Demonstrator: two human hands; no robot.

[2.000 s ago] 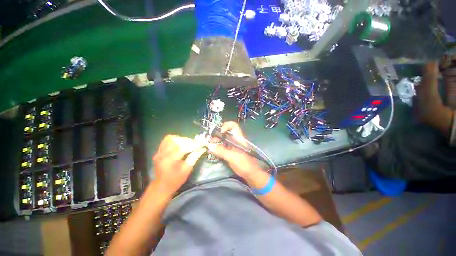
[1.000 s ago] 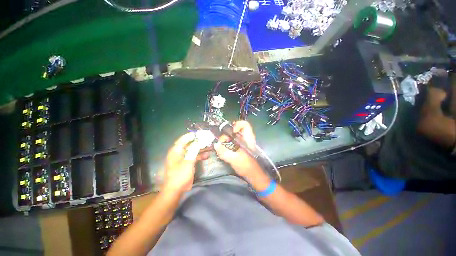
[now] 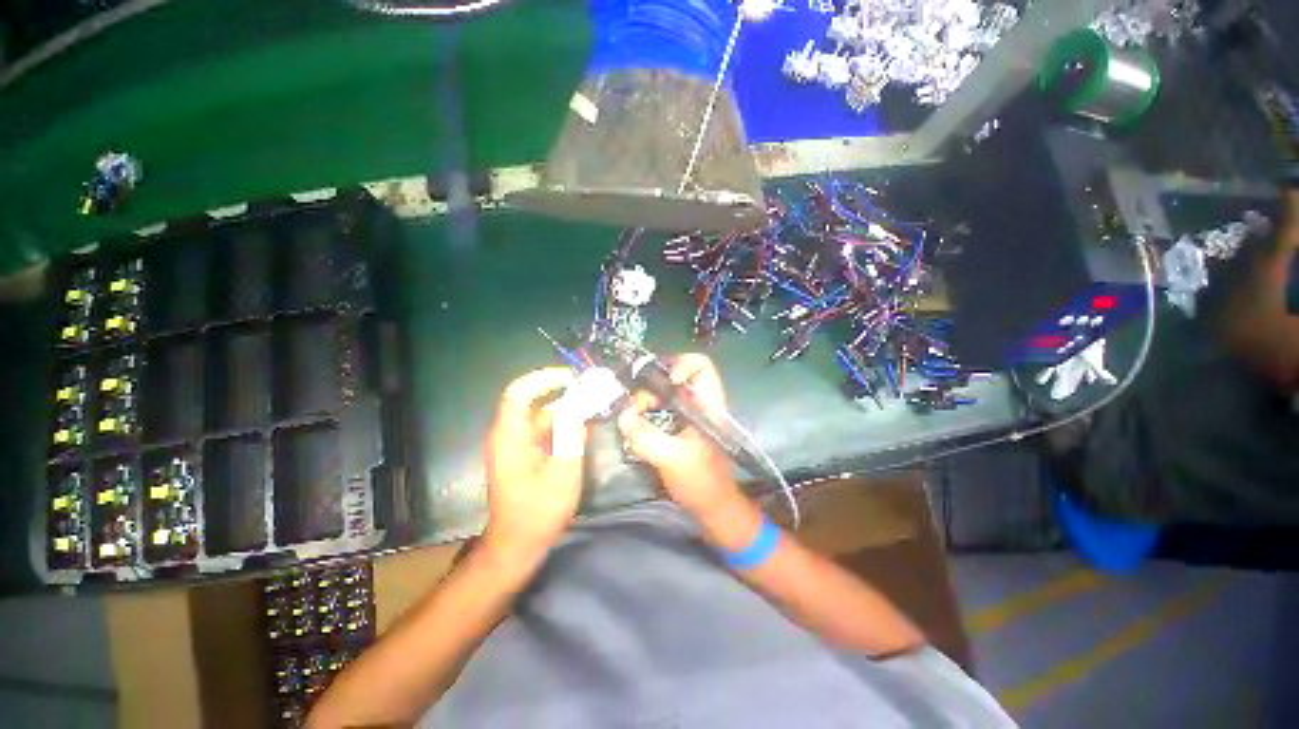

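Note:
My left hand (image 3: 536, 453) holds a white part (image 3: 596, 390) at its fingertips, with short lead wires (image 3: 569, 350) sticking out at the upper left. My right hand (image 3: 684, 427) is closed around a dark soldering iron (image 3: 675, 392), whose cord trails down to the right. The iron's front end lies close to the white part; I cannot tell whether they touch. Another white part (image 3: 631, 286) lies on the green mat just beyond my hands. The fingers hide some of the held part.
A black tray (image 3: 200, 397) with boards stands left. A grey-brown hood (image 3: 641, 143) hangs above. A tangled wire pile (image 3: 826, 278), a soldering station (image 3: 1061, 322) and a solder spool (image 3: 1101, 80) are at right. A small assembly (image 3: 108, 182) lies on the green belt. Another person's arm (image 3: 1268, 313) shows far right.
My hands have drawn slightly apart since the oldest frame, and the white part and iron now show more clearly. The assembly on the belt has moved left.

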